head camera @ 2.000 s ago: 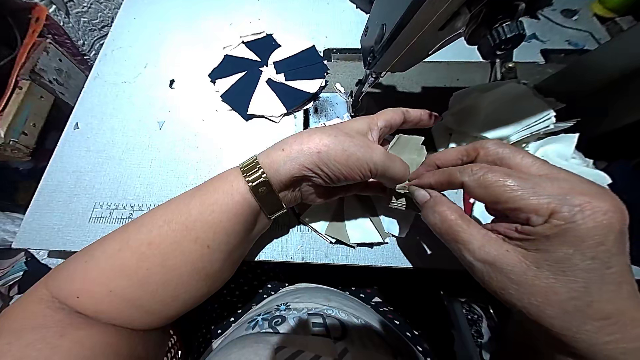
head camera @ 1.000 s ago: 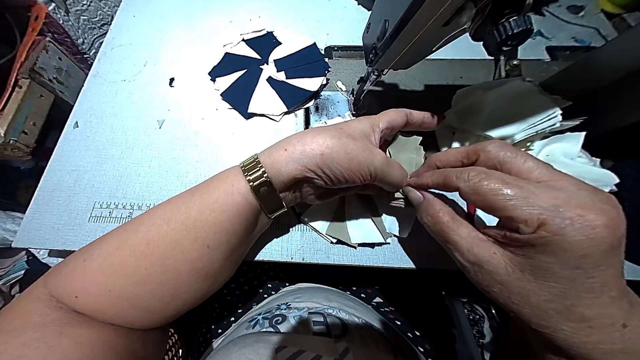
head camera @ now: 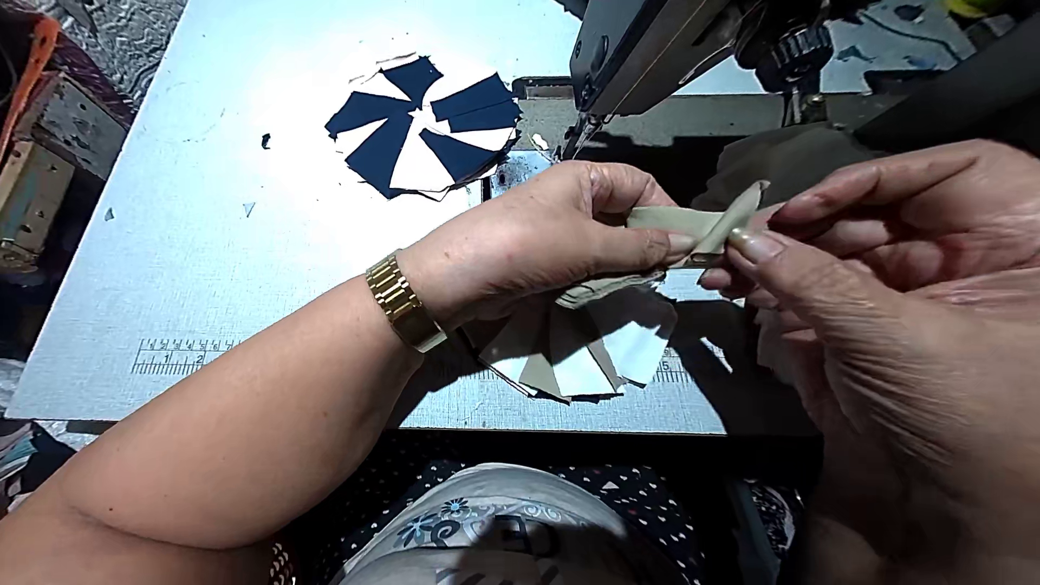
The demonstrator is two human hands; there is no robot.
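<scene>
Between my two hands is a beige fabric piece [head camera: 682,223], folded over on itself. My left hand [head camera: 552,231], with a gold watch at the wrist, pinches it between thumb and fingers. The thumb and fingertips of my right hand [head camera: 877,252] grip its right end. Partly under my left hand lies a round of beige and white fabric wedges [head camera: 577,349], with a stack of small beige pieces [head camera: 609,286] over its upper edge. Another round, of navy and white fabric wedges [head camera: 374,146], lies farther back on the table.
A sewing machine [head camera: 621,57] stands beyond my hands, its needle area just behind my left hand. Dark beige fabric pieces [head camera: 784,166] lie behind my right hand. The white table [head camera: 268,268] has a printed ruler along its front. A worn wooden box [head camera: 36,195] is at the left.
The beige piece in my fingers has come up and now shows folded between both hands. My right hand has turned, its fingers more spread. The navy and white round has not moved.
</scene>
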